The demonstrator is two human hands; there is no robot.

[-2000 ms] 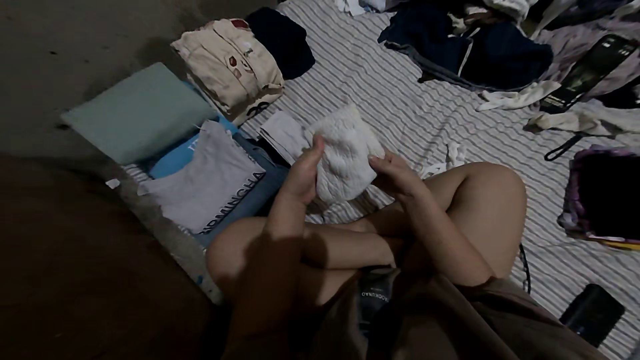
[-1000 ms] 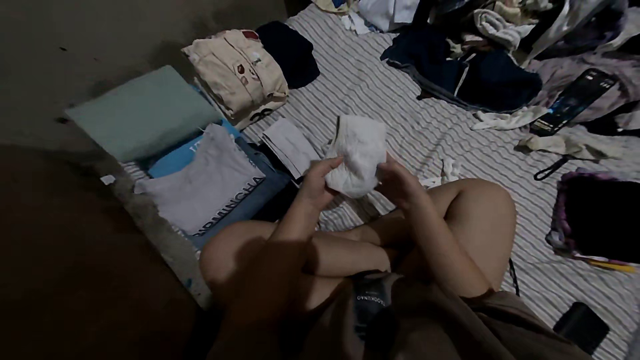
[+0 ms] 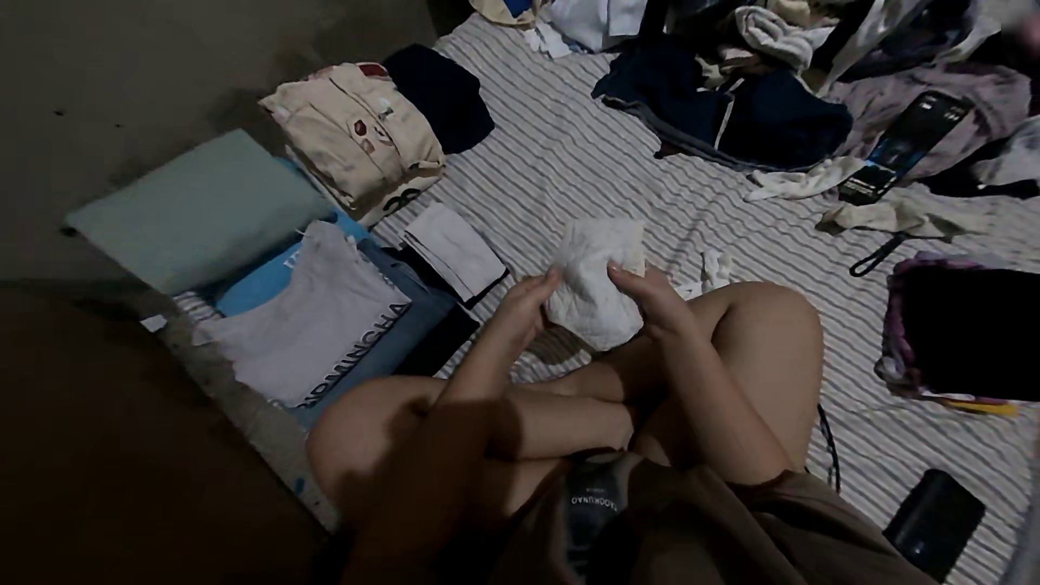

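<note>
A small folded white cloth (image 3: 600, 280) is held up between my two hands, above my crossed legs. My left hand (image 3: 520, 313) grips its left edge with the thumb on top. On the cloth's right side, the thumb of my right hand (image 3: 650, 296) presses on its face, and the fingers are hidden behind. Folded white cloths (image 3: 455, 250) lie on something dark, left of my left hand. Crumpled white fabric (image 3: 711, 272) rests on the bedding behind my right hand.
Striped bedding (image 3: 552, 154) spreads beneath me. Folded clothes lie left: a grey printed shirt (image 3: 325, 313), a green item (image 3: 203, 211) and beige garments (image 3: 357, 134). Right are navy clothing (image 3: 731, 114), a phone (image 3: 906, 146), a black-topped pile (image 3: 967, 333) and a black case (image 3: 934, 520).
The white cloth has been turned and reshaped between my hands. Both hands have stayed on it, with shifted grips.
</note>
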